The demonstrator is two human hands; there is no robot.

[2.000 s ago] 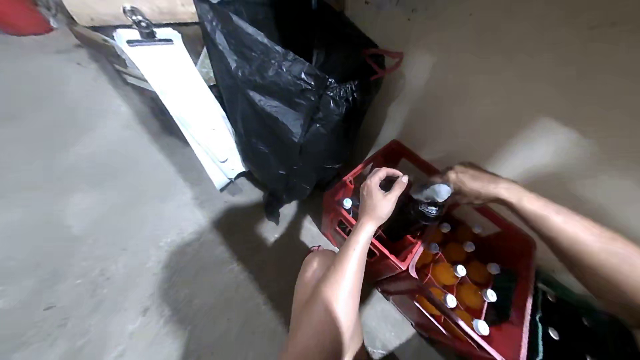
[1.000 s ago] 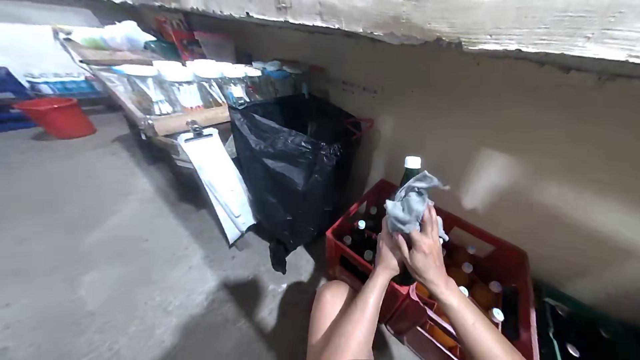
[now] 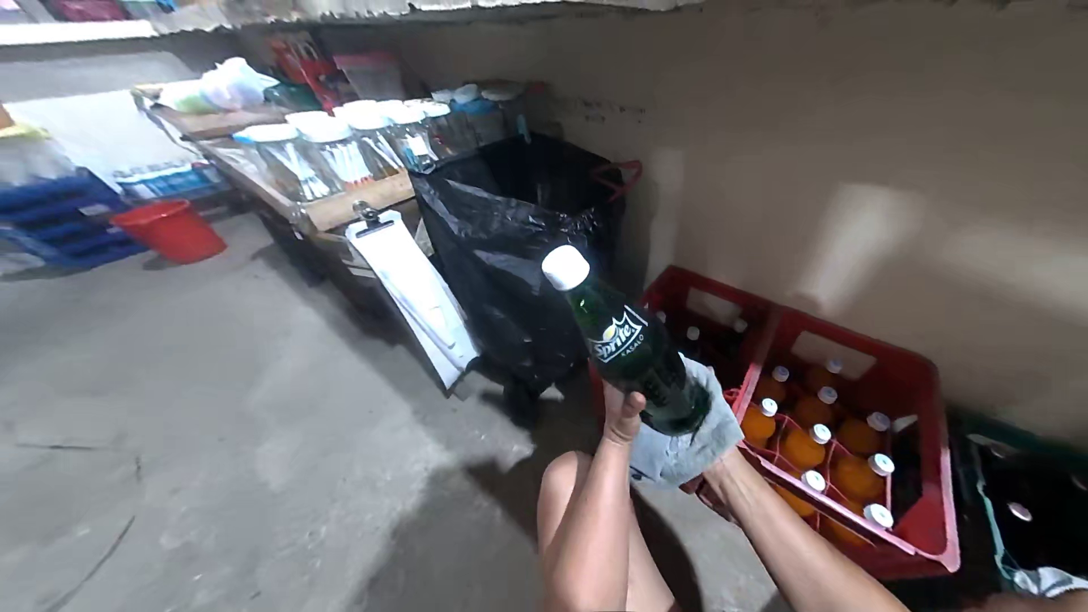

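Note:
A green glass Sprite bottle (image 3: 633,348) with a white cap is tilted up to the left in front of me. My left hand (image 3: 623,415) grips its side low down. A pale grey cloth (image 3: 699,446) wraps round the bottle's base, and my right hand (image 3: 710,478) holds it there from below, its fingers mostly hidden. Just right of my hands stands a red plastic crate (image 3: 922,425) with several bottles of orange drink (image 3: 803,446), white-capped. Darker bottles with pale caps (image 3: 693,334) stand in the crate section behind.
A black plastic bag (image 3: 510,272) stands beyond the bottle, beside a clipboard with papers (image 3: 416,293). Lidded jars (image 3: 344,157) line a low wooden shelf at the back left. A red bucket (image 3: 170,231) is on the concrete floor. At the right edge is a dark green crate (image 3: 990,493).
The bottle and cloth have come away from above the red crate, to its left. Two seconds ago both hands were over the crate, apart; now they are together at the bottle's lower part.

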